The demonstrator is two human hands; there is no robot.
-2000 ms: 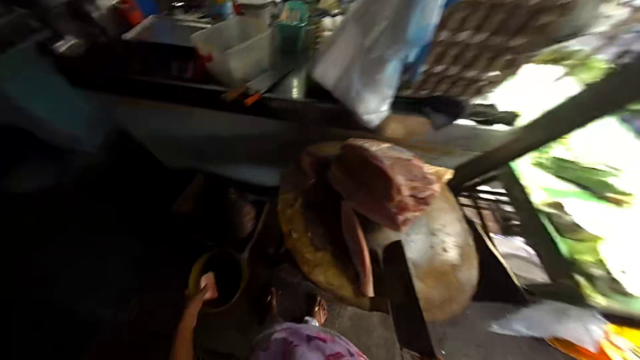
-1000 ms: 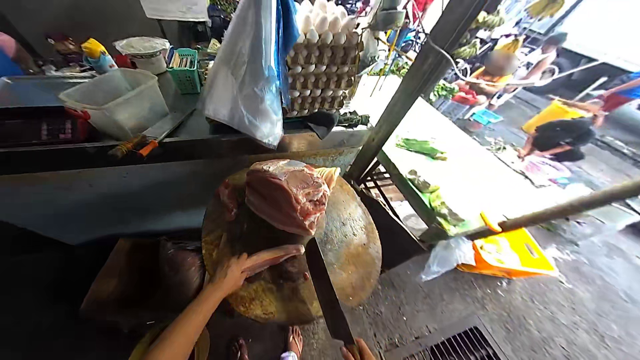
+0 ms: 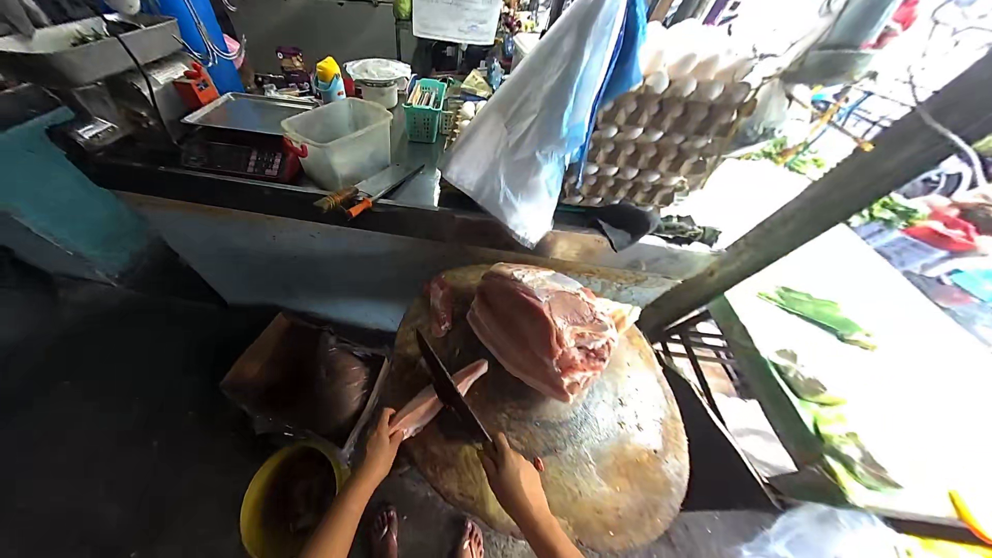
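A large chunk of raw meat (image 3: pixel 542 329) rests on the upper part of a round wooden chopping block (image 3: pixel 597 465). My left hand (image 3: pixel 380 446) grips the near end of a long strip of raw meat (image 3: pixel 430 403) lying on the block's left side. My right hand (image 3: pixel 508 473) holds a long knife (image 3: pixel 451 389) by its handle; the dark blade lies across the strip, pointing up and left. Whether the edge has cut in cannot be told. A smaller piece of meat (image 3: pixel 440 304) sits at the block's upper left edge.
Left of the block are a cardboard box (image 3: pixel 267 364) and a yellow bucket (image 3: pixel 252 504). The counter beyond holds knives (image 3: pixel 380 186), a plastic bin (image 3: pixel 345 147), a scale (image 3: pixel 240 159) and egg trays (image 3: pixel 659 132). A wooden post (image 3: pixel 814 201) slants at right.
Since one second ago, the knife has moved left from beside the large chunk to lie across the strip. My left hand still holds the strip. The view has shifted noticeably.
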